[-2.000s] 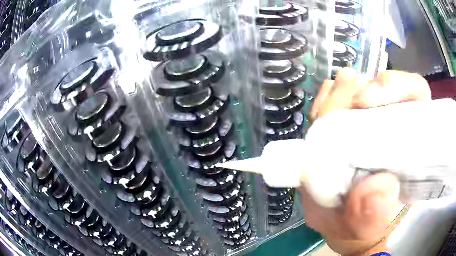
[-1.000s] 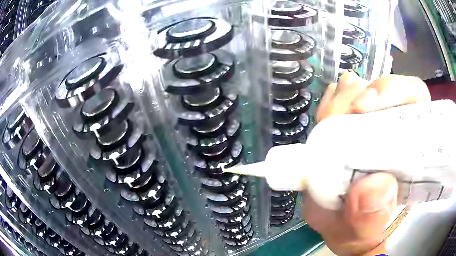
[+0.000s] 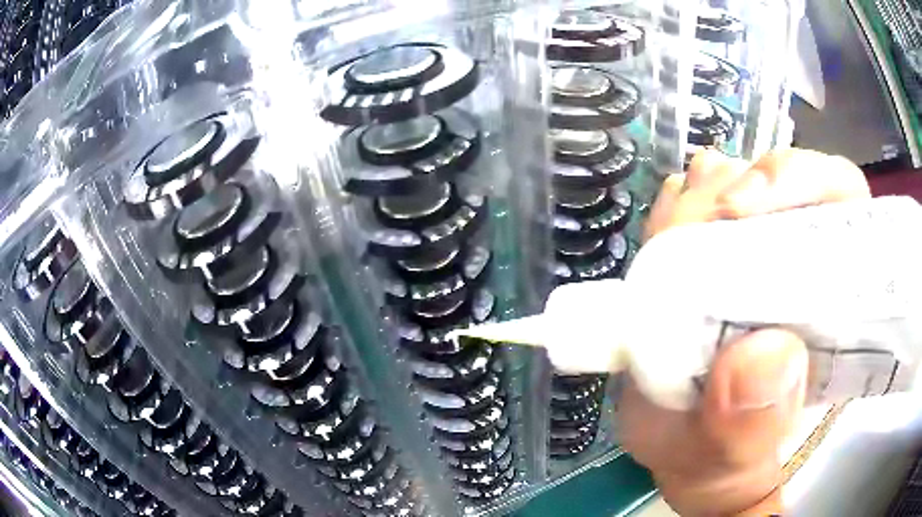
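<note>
My right hand [image 3: 753, 404] grips a white squeeze bottle [image 3: 799, 273] from the right side, its thumb on the boxed black lines of the label. The pale nozzle [image 3: 511, 330] points left, its tip at a part midway down a row; whether it touches cannot be told. Small round black parts [image 3: 404, 86] with shiny raised centres stand in close rows in a clear plastic tray [image 3: 349, 333]. The bottle and hand hide some of the right rows. My left hand is not in view.
A green mat [image 3: 591, 492] shows below the tray's lower edge. More rows of dark parts [image 3: 40, 50] lie beyond at the upper left. A dark grey panel [image 3: 844, 91] stands at the upper right, with a dark red area [image 3: 895, 182] below it.
The tray and its rows appear shifted to the right in the picture. The nozzle tip also sits slightly further right, at the same row. The right hand keeps its grip on the bottle.
</note>
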